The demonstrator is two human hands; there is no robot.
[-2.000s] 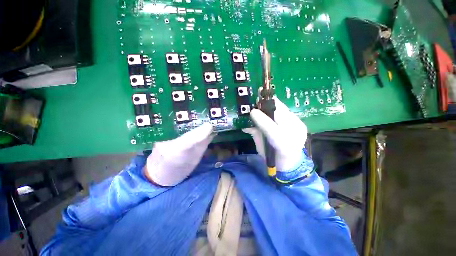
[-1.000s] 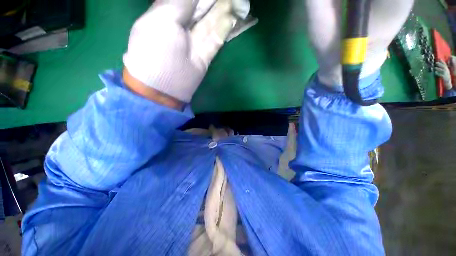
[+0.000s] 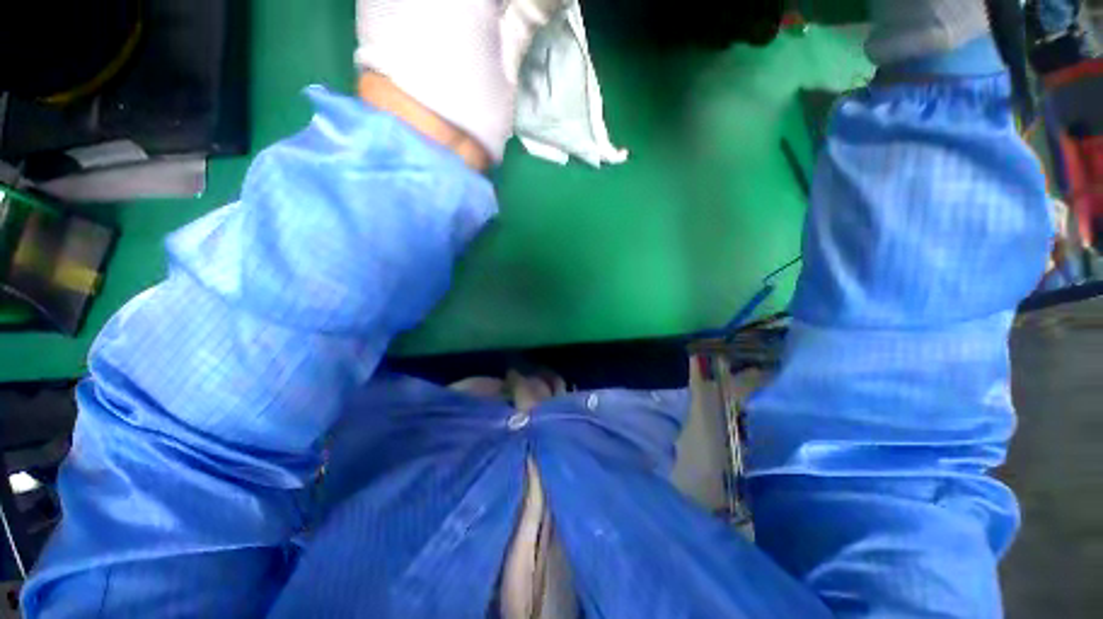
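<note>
My left hand is in a white knit glove at the top edge, partly cut off. A crumpled white cloth hangs at its fingers, its lower end over the green mat. My right hand, also gloved, is at the top right, mostly cut off by the edge. Its fingers are out of the picture, so I cannot tell what it holds. The soldering iron and the large circuit board do not show.
A black round device stands at the far left, above a dark box-like object with a yellow mark. A dark shape is at the top edge. A thin dark stick lies near my right sleeve. Red items are at the far right.
The circuit board in front of me has gone from view. Both hands have reached up and forward to the top edge. The soldering iron has left the picture. The cloth shows more fully at my left hand.
</note>
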